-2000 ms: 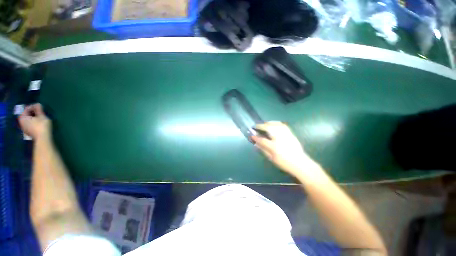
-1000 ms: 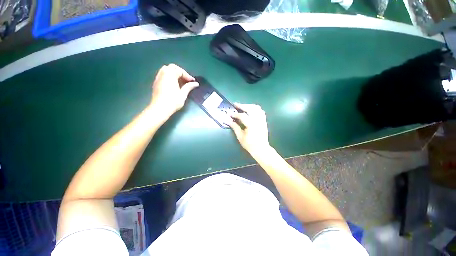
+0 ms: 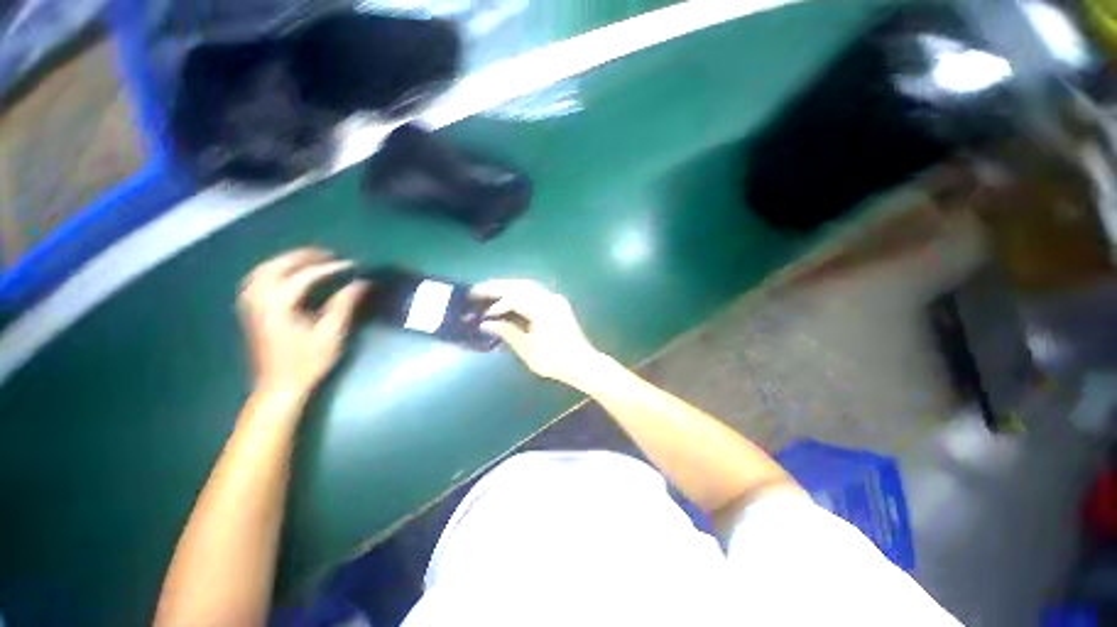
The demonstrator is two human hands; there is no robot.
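A black cover plate [image 3: 390, 298] with a white label [image 3: 428, 306] lies between my two hands over the green bench. My left hand [image 3: 294, 316] holds its left end between thumb and fingers. My right hand [image 3: 534, 326] grips its right end. The picture is blurred, so I cannot tell whether the plate touches the bench or whether a trim frame is around it. A small stack of black parts [image 3: 447, 181] lies on the bench just behind the plate.
A black parts pile [image 3: 306, 92] is at the back edge, beside a blue small-parts bin [image 3: 92, 230] at the left. A large dark stack [image 3: 845, 135] stands at the bench's right end. A blue plastic crate [image 3: 857, 496] is on the floor at the lower right.
My left hand came from the far left to the plate, which now shows a white label where an open frame showed first. The view has swung right and the plate lies more level across it.
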